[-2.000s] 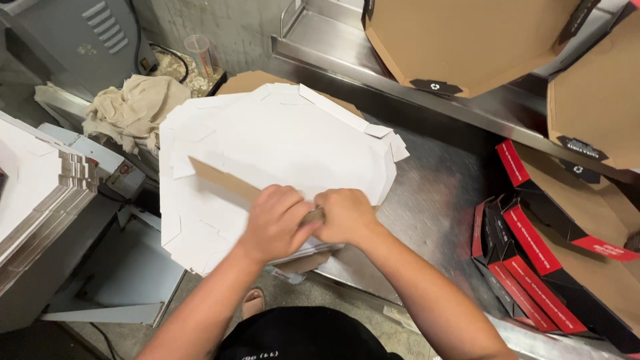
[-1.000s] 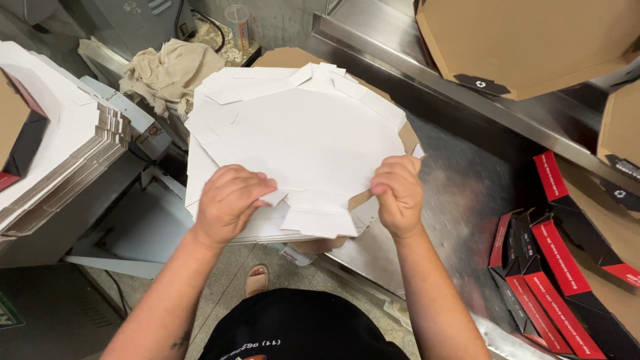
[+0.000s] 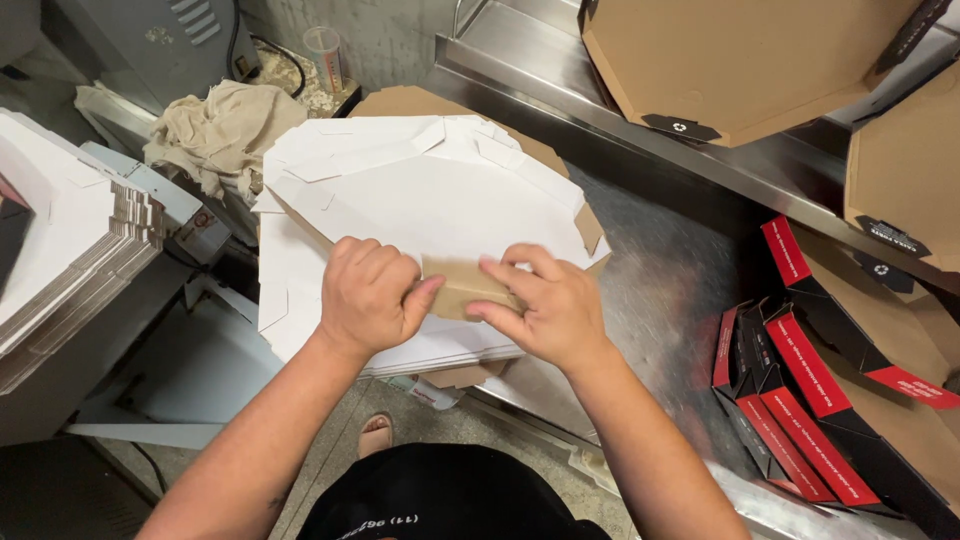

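Note:
A white cardboard box blank (image 3: 450, 202) with partly raised side flaps lies on a stack of flat white blanks (image 3: 300, 315). Its near edge stands folded up, showing a brown inner flap (image 3: 461, 289). My left hand (image 3: 375, 292) grips that edge at the left end of the flap, thumb along the brown side. At the flap's right end, my right hand (image 3: 544, 300) has it between thumb and fingers. A brown cardboard sheet (image 3: 420, 101) shows from under the far side of the stack.
Another stack of blanks (image 3: 82, 247) stands at the left. A crumpled cloth (image 3: 225, 135) and a plastic measuring cup (image 3: 325, 60) are behind. Folded red and black boxes (image 3: 810, 367) stand at right on the steel counter (image 3: 645, 262); open brown boxes (image 3: 735, 60) rest on the shelf above.
My hands have come closer together at the near edge of the blank. That edge, a loose white flap one second ago, now stands up with its brown side showing.

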